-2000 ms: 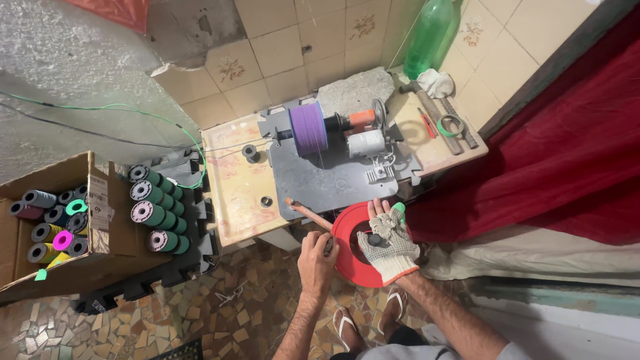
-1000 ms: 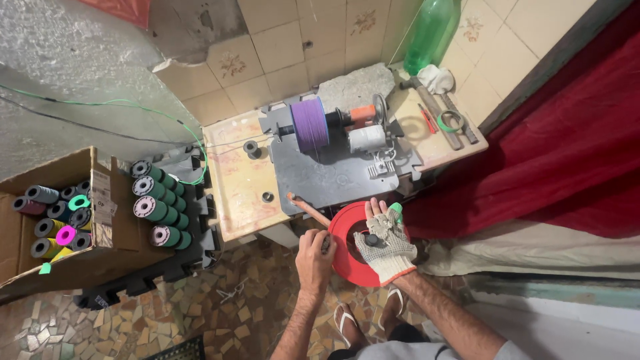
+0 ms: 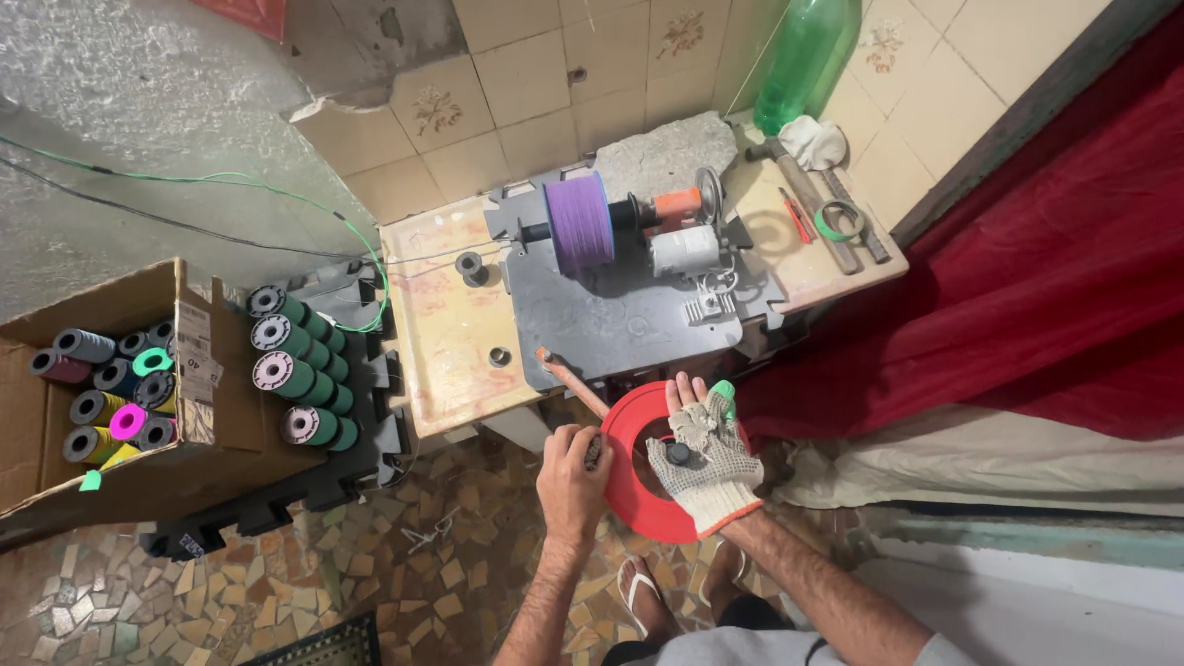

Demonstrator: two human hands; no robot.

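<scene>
My left hand (image 3: 573, 476) is curled around a grey-brown thing that shows only between thumb and fingers, at the left edge of a red ring-shaped disc (image 3: 634, 499). Over the disc's right side lies my right hand (image 3: 708, 449), in a knitted glove with bare fingertips and green on one digit; its fingers are spread. A small black knob (image 3: 678, 452) shows against this glove. An orange arm (image 3: 573, 381) runs from the bench to the disc. Behind, a spool of purple cord (image 3: 581, 222) sits on a black shaft beside a grey motor (image 3: 684, 251).
Left stands a cardboard box (image 3: 199, 370) of thread spools, with stacked green spools (image 3: 287, 375) beside it. On the bench (image 3: 453, 370) are a small black spool (image 3: 472, 269), a hammer (image 3: 805, 203), a red cutter (image 3: 796, 218) and green tape (image 3: 839, 220). A red curtain (image 3: 999, 277) hangs right.
</scene>
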